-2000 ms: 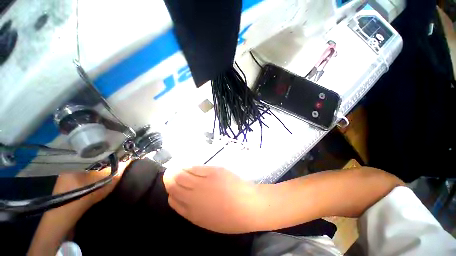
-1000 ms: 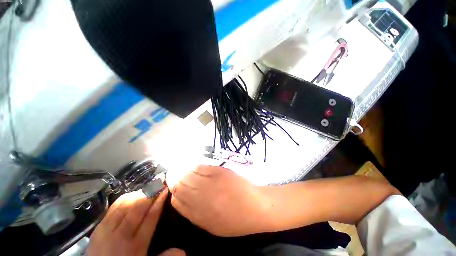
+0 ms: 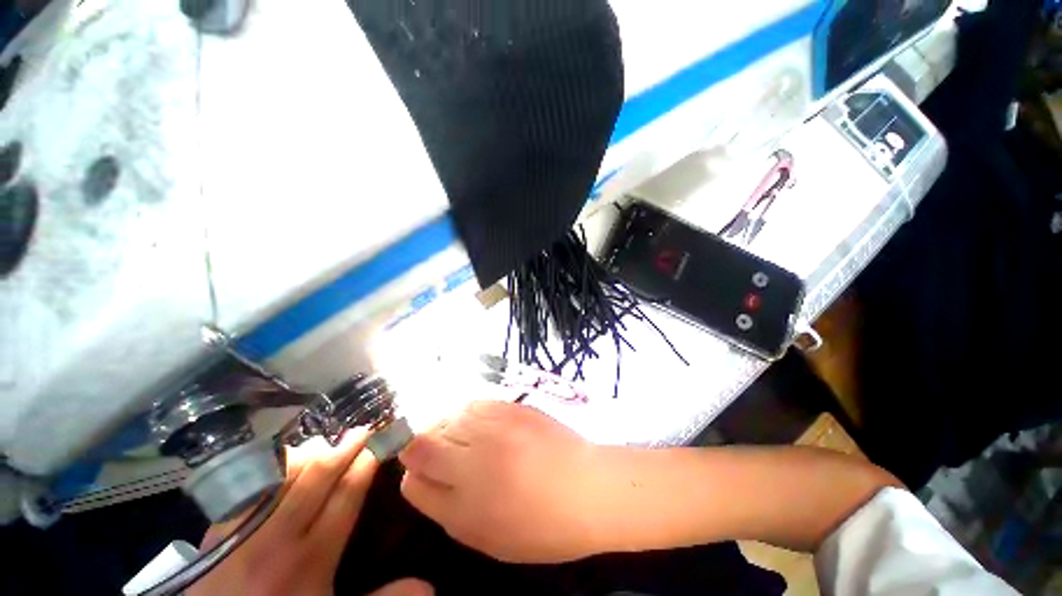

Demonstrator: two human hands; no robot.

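A black garment piece (image 3: 390, 524) lies between my hands and over my lap, below the machine's needle area (image 3: 355, 408). My left hand (image 3: 297, 512) is at the lower left, its fingertips beside the needle area and on the cloth's left edge. My right hand (image 3: 501, 477) is on the right with curled fingers gripping the cloth's edge. Its fingertips and what lies under them are hidden. A bundle of black cords (image 3: 565, 309) hangs from under a wide black strip (image 3: 512, 116) over the machine arm. Glare whitens the table by the needle.
The white, blue-striped machine head (image 3: 291, 198) fills the upper left. A smartphone (image 3: 705, 279) lies right of the cords. Pink-handled snips (image 3: 763, 192) lie beyond it; a second pinkish tool (image 3: 547, 384) lies near my right hand. A control panel (image 3: 885, 134) is at the table corner.
Since two seconds ago, my left hand has come out from behind the machine parts onto the cloth's left edge. The second pinkish tool shows more clearly. The camera view has shifted.
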